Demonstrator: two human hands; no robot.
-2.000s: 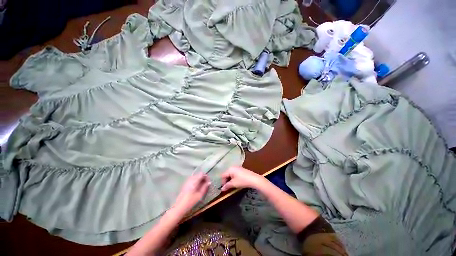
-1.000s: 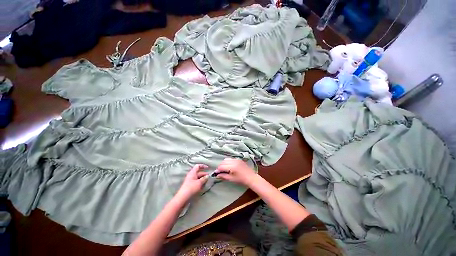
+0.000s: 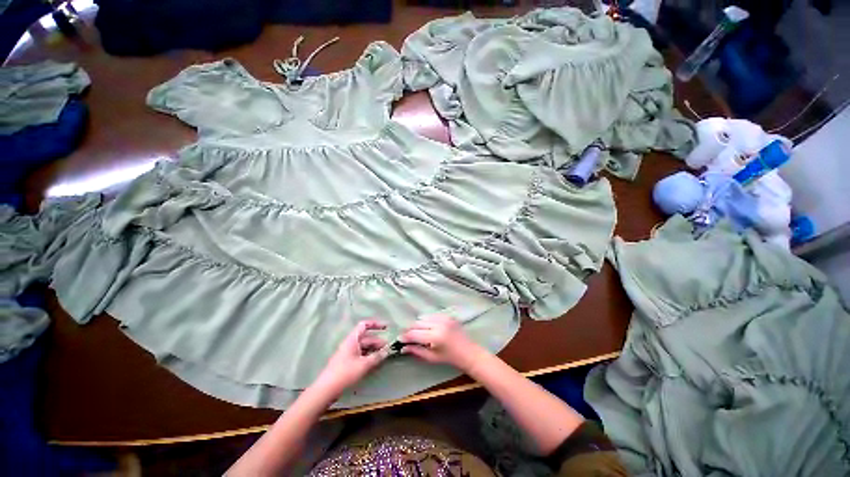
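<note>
A sage-green tiered dress [image 3: 317, 238] lies spread on the brown table, neckline ties [image 3: 303, 61] at the top, hem toward me. My left hand [image 3: 359, 354] is over the lowest skirt tier near the hem, thumb and fingers slightly apart; whether it pinches cloth or thread is unclear. My right hand [image 3: 438, 340] is just right of it, fingers curled on a small dark object [image 3: 398, 347], perhaps thread snips, mostly hidden by the fingers. The fingertips of both hands nearly meet at this object.
Green dress piles lie at the back [image 3: 559, 88], right [image 3: 736, 326] and left edge [image 3: 42, 93]. A grey-blue cylinder [image 3: 585, 166] sits by the back pile. A white and light-blue bundle [image 3: 736, 177] is at right. Black garments [image 3: 177, 23] lie across the table. The table's front edge [image 3: 214, 438] is near me.
The view has shifted, so the dress appears farther right. My hands were apart over the lower tier, then came together; they now sit closer to the hem, and the dark object shows between them.
</note>
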